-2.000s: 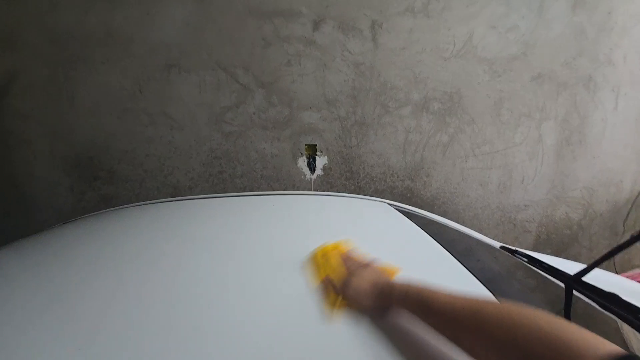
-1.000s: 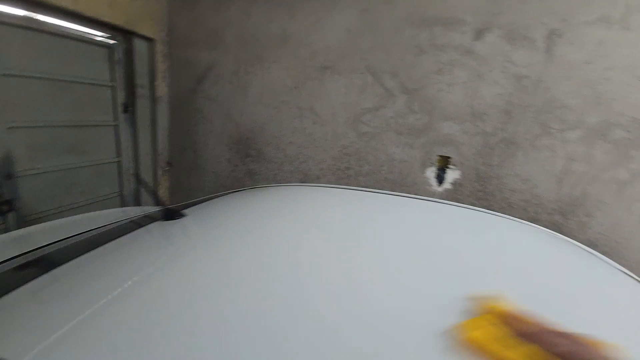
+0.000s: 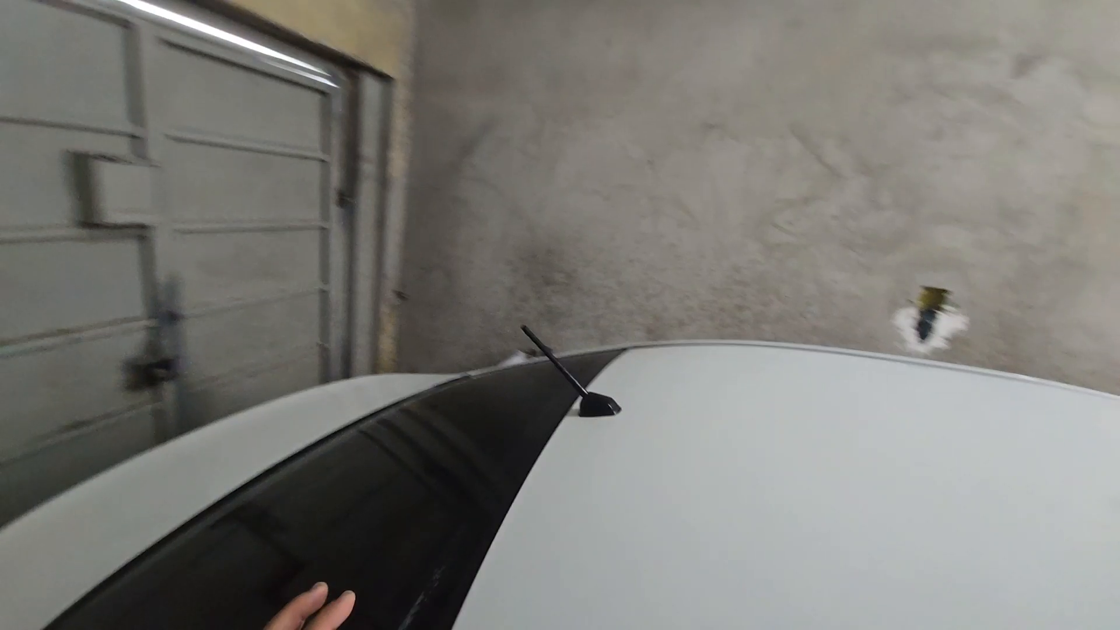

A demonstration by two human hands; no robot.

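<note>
Two fingertips of my left hand show at the bottom edge, extended and slightly apart, over the dark rear window glass of a white car; the rest of that hand is cut off by the frame. Nothing shows between those fingers. The car's white roof fills the lower right, with a short black antenna tilted up and left at its rear edge. Neither my right hand nor the yellow cloth is in view.
Left of the glass lies the white rear body panel. Behind it stands a grey metal gate with a bolt and padlock. A bare concrete wall runs close along the car's far side, with a wall box in a white patch.
The view has swung left toward the car's rear. The hand with the yellow cloth, earlier on the roof, has gone out of view. Fingertips now show at the lower left.
</note>
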